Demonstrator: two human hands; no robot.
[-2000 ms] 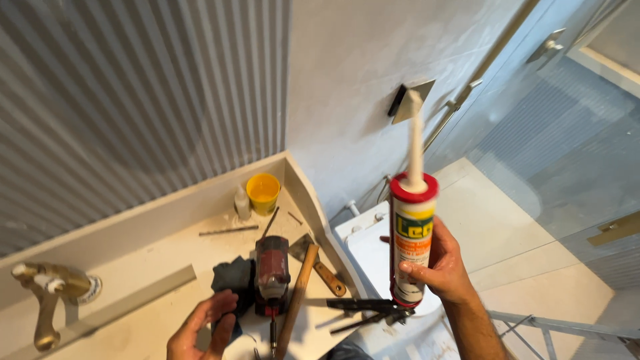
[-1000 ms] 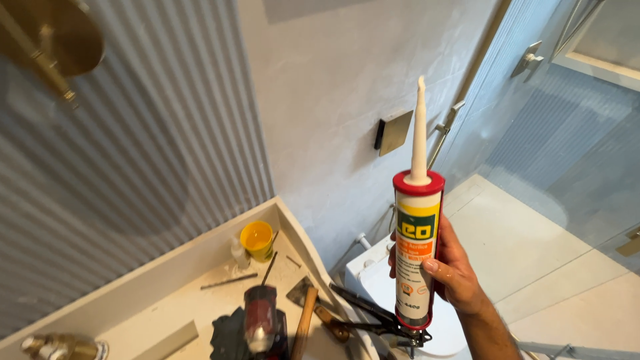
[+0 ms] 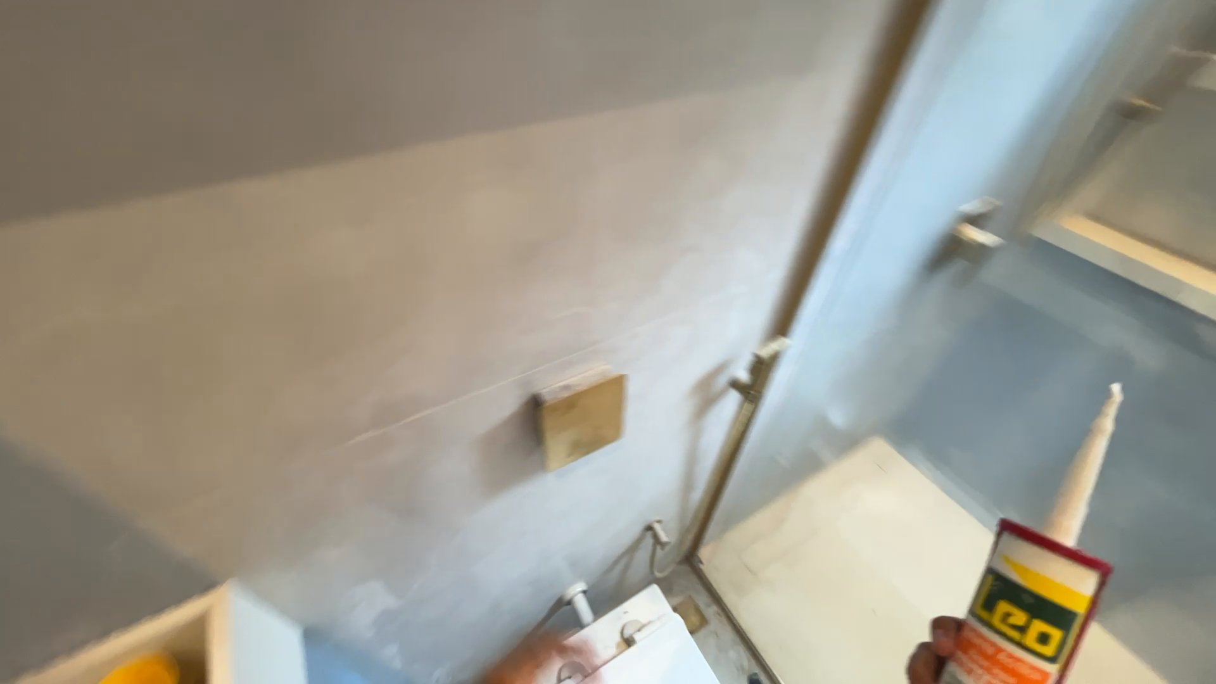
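Note:
A sealant cartridge (image 3: 1031,608) with a red collar and a long whitish nozzle stands tilted at the lower right. Fingers of my right hand (image 3: 931,651) wrap its left side; the rest of that hand lies below the frame. At the bottom middle, a blurred part of my left hand (image 3: 532,660) shows in front of the white toilet (image 3: 655,646). Its fingers cannot be made out, nor whether it holds anything.
A brass-coloured square plate (image 3: 584,423) sticks out from the plastered wall. A metal-framed glass shower panel (image 3: 736,437) stands right of it. At lower left are the counter's raised edge (image 3: 218,632) and a yellow cup (image 3: 142,670).
The view has swung up and right, so most of the counter and its tools have left the frame. The cartridge, upright one second ago, now leans right and sits lower in view.

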